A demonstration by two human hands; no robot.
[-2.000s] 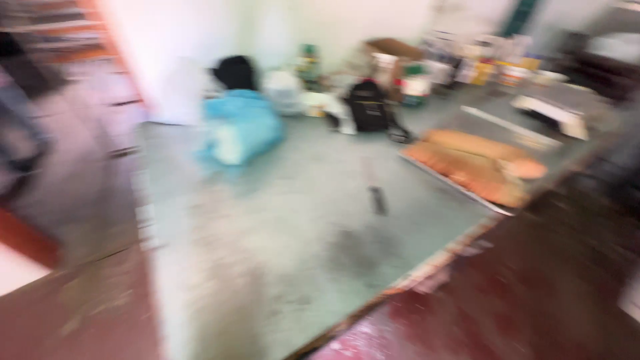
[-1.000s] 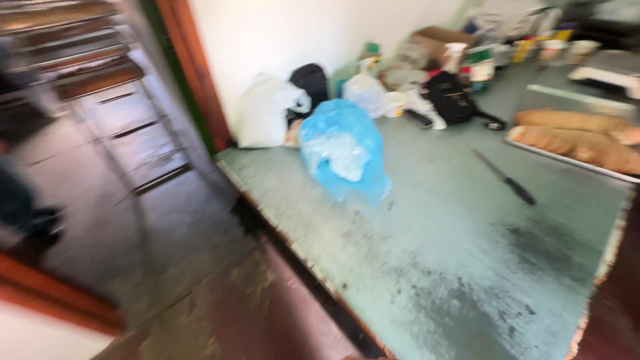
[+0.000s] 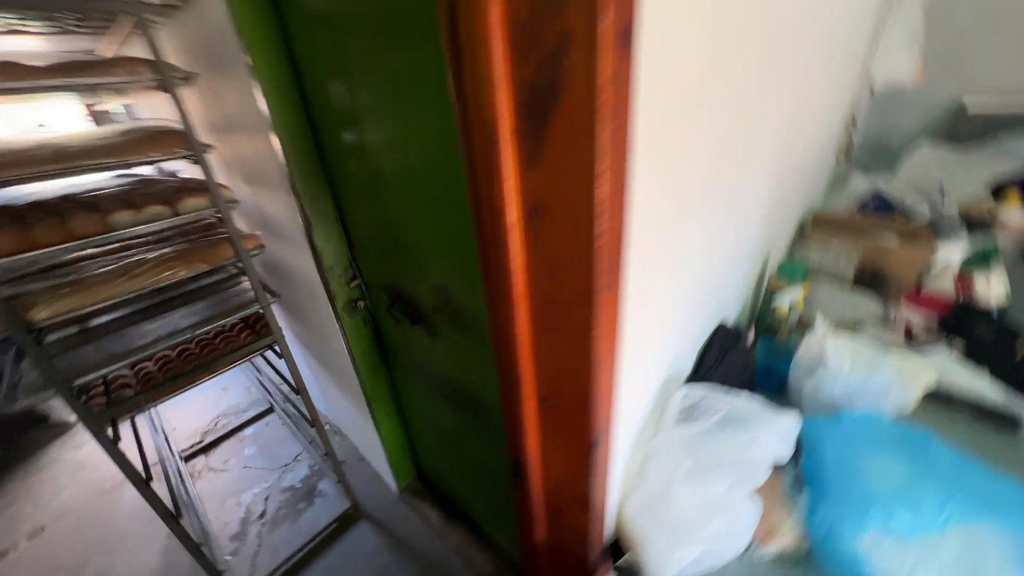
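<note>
Neither of my hands shows in the head view, so what they hold is hidden. At the lower right lies a blue plastic bag (image 3: pixel 904 488), with a white plastic bag (image 3: pixel 712 472) beside it against the wall. Behind them are a black cloth or bag (image 3: pixel 722 358), another pale plastic bag (image 3: pixel 856 372) and a brown cardboard box (image 3: pixel 872 244), all blurred. On the left stands a metal tray rack (image 3: pixel 288 344) with loaves of bread (image 3: pixel 144 204) and other baked goods on its shelves.
A green door (image 3: pixel 392 240) stands in the middle, next to an orange-brown wooden door frame (image 3: pixel 552 280). The white wall (image 3: pixel 696 160) runs between the frame and the cluttered table. Grey worn floor (image 3: pixel 72 504) lies under the rack.
The view has swung left and moved closer to the doorway. The knife and the tray of bread on the table, in view one second ago, are out of sight.
</note>
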